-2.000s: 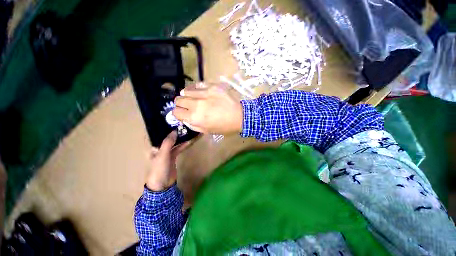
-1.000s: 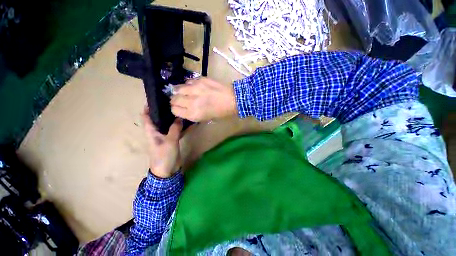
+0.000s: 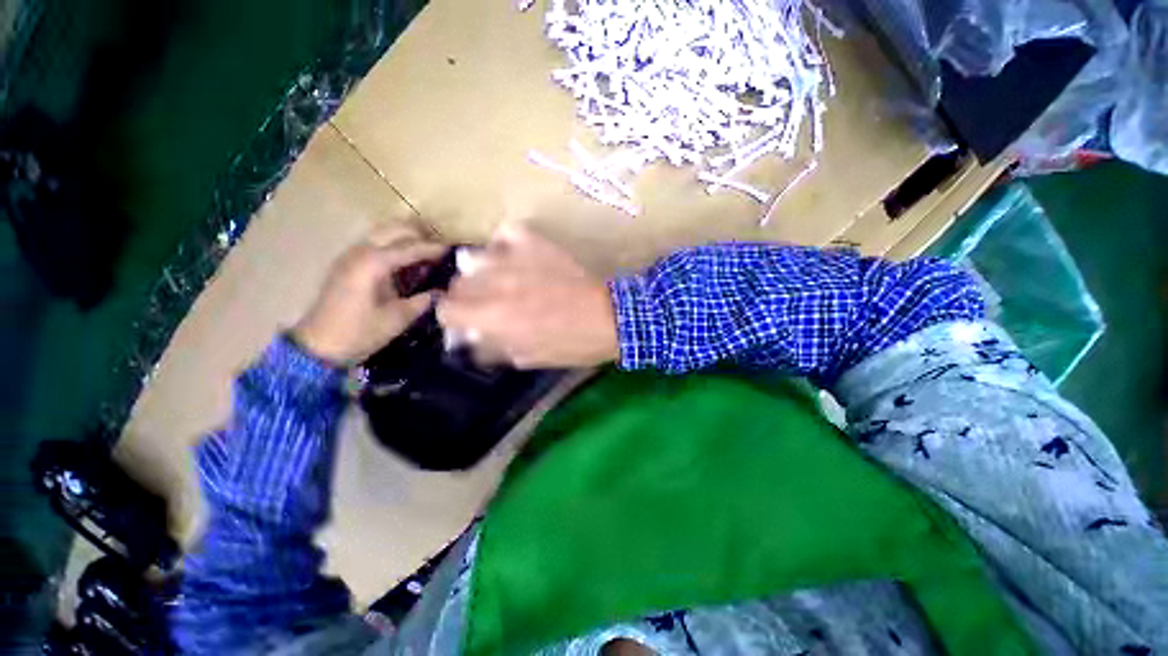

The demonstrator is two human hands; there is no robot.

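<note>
A glossy black housing (image 3: 442,408) lies on the brown cardboard bench just in front of the apron, its upper end between my hands. My left hand (image 3: 372,292) is at the housing's upper left, fingers curled round a small dark part there. My right hand (image 3: 523,301) is on the housing's upper right, blurred, with white wraps on the fingertips. The fingers hide the housing's upper end, and I cannot tell whether a lead is pinched there. A large pile of white connector leads (image 3: 692,83) lies beyond my hands.
The brown cardboard bench (image 3: 256,308) borders a dark green belt at left. Black shiny units (image 3: 109,513) sit at lower left. A crumpled translucent plastic bag (image 3: 1012,32) lies at upper right by a black flat piece. A translucent green bin (image 3: 1044,288) is at right.
The housing has turned and come down nearer the apron; its open frame no longer shows. My left hand has moved from its lower end up to its upper left. My right hand is slightly lower.
</note>
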